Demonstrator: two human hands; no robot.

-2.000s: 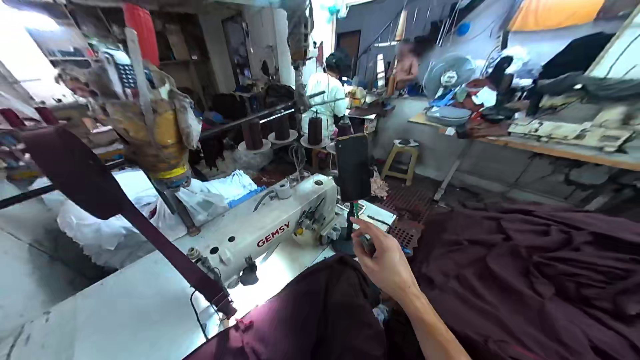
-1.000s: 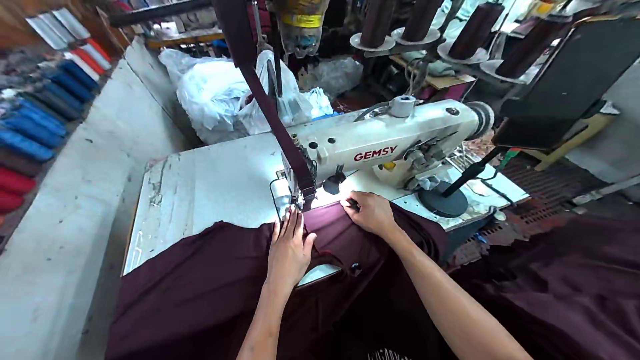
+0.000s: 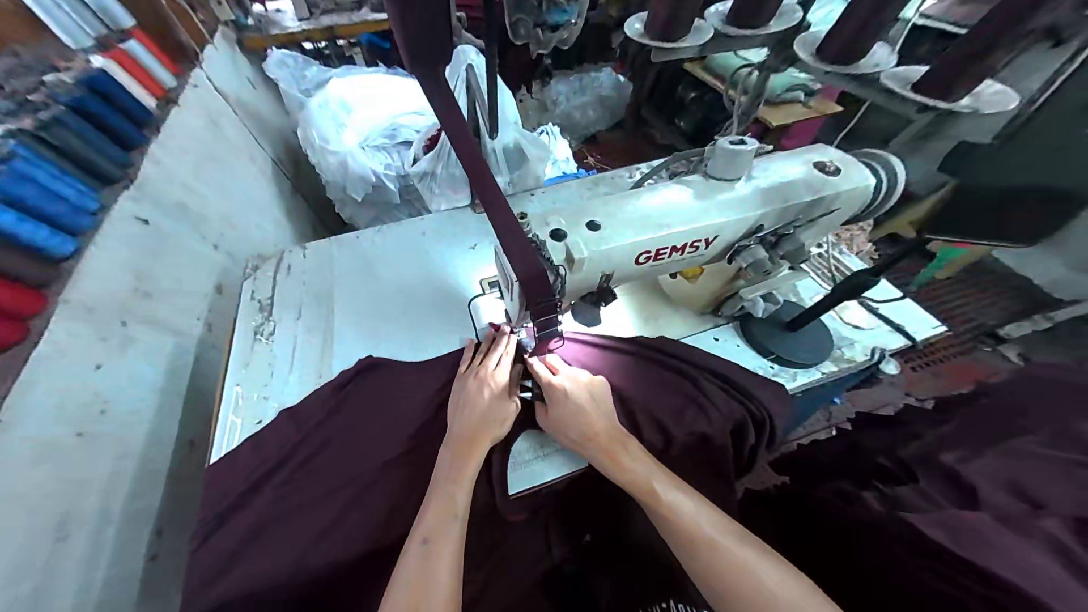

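Observation:
Dark maroon fabric [image 3: 340, 459] lies over the near edge of the white sewing machine table [image 3: 365, 280] and hangs below it. A Gemsy sewing machine [image 3: 680, 229] stands behind, its lamp lighting the needle area. A long maroon fabric strip [image 3: 480, 170] runs down from above into the guide at the machine's head. My left hand [image 3: 486, 395] presses flat on the fabric just left of the needle area, fingers extended. Just right of it, my right hand [image 3: 574, 404] grips the fabric with thumb and fingers together. The presser foot is partly hidden by the hands and strip.
Thread cones [image 3: 858, 34] stand on a rack behind the machine. White plastic bags [image 3: 365, 136] are piled behind the table. Blue and red thread spools [image 3: 51, 204] line the left. A black stand [image 3: 786, 334] rests at the table's right. More maroon fabric [image 3: 952, 484] lies at lower right.
Two seconds ago my right hand was raised near the phone-like device on the stand; it is now on the fabric. Since one second ago it has moved in beside my left hand. The view has shifted.

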